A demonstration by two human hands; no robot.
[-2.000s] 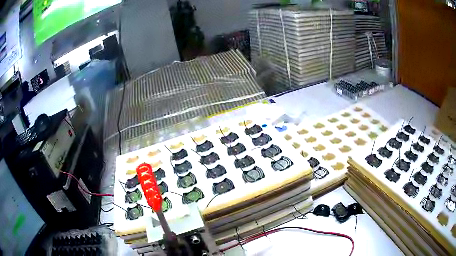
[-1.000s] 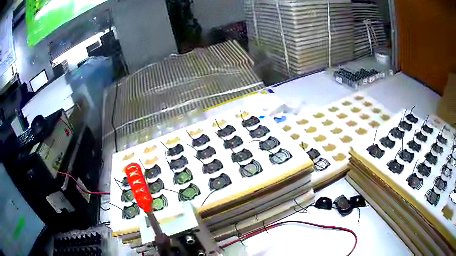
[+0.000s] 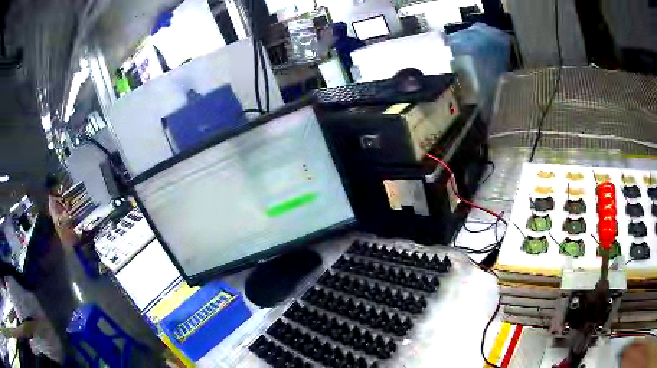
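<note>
The red ribbed clamp handle [image 3: 606, 215] stands upright at the right. The metal test fixture [image 3: 585, 298] is below it. Behind them lies a white foam tray [image 3: 515, 248] with black and greenish wired modules [image 3: 573, 224]; its back cutouts are tan and empty. A blurred skin-coloured patch, seemingly my right hand [image 3: 638, 356], shows right of the fixture, cut off by the bottom edge; its fingers and anything in it cannot be made out. My left hand is not in view.
A monitor [image 3: 238, 190] with a green bar stands left of the dark bench tester [image 3: 374, 144]. A rack of black pointed pieces [image 3: 353, 309] lies in front. A blue box [image 3: 205, 320] and stool [image 3: 101, 334] are at left. People show blurred at the far left.
The view has swung left, so the fixture and tray now sit at the right edge. The monitor has come into view. A skin-coloured patch has appeared beside the fixture.
</note>
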